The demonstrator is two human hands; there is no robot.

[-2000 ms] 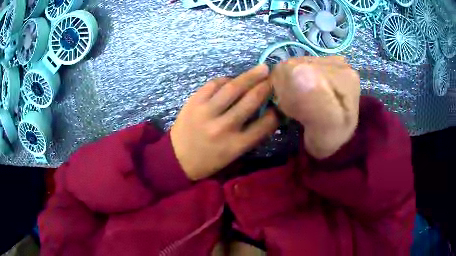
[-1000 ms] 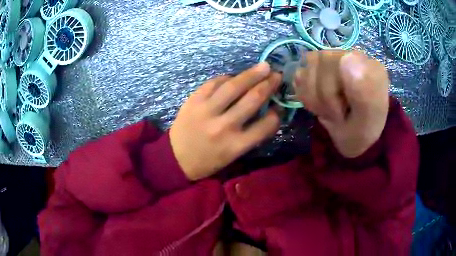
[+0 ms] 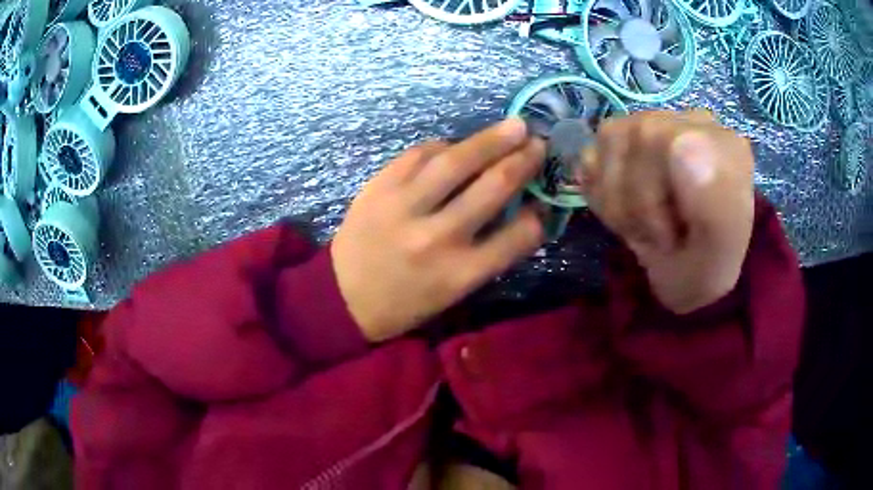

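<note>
An open mint-green fan head [image 3: 565, 200] with grey blades and a round grey hub [image 3: 571, 137] lies between my hands, its neck pointing toward me. My left hand [image 3: 436, 234] is bare; its fingertips rest on the ring's left side and hold it. My right hand [image 3: 675, 196] is bare and curled at the ring's right side, with its fingertips near the hub. What it may hold is hidden inside the fingers. The hands cover part of the ring and most of the neck.
A silver bubble-textured sheet [image 3: 278, 115] covers the bench. Fan units with dark centres [image 3: 134, 59] are piled at the left. Another open fan head [image 3: 639, 40] lies just beyond my right hand. Spoked grilles [image 3: 785, 80] lie at the right. The bench edge curves near my sleeves.
My right hand has moved right from over the fan head, so the blades and hub show. My left hand has stayed almost in place at the ring.
</note>
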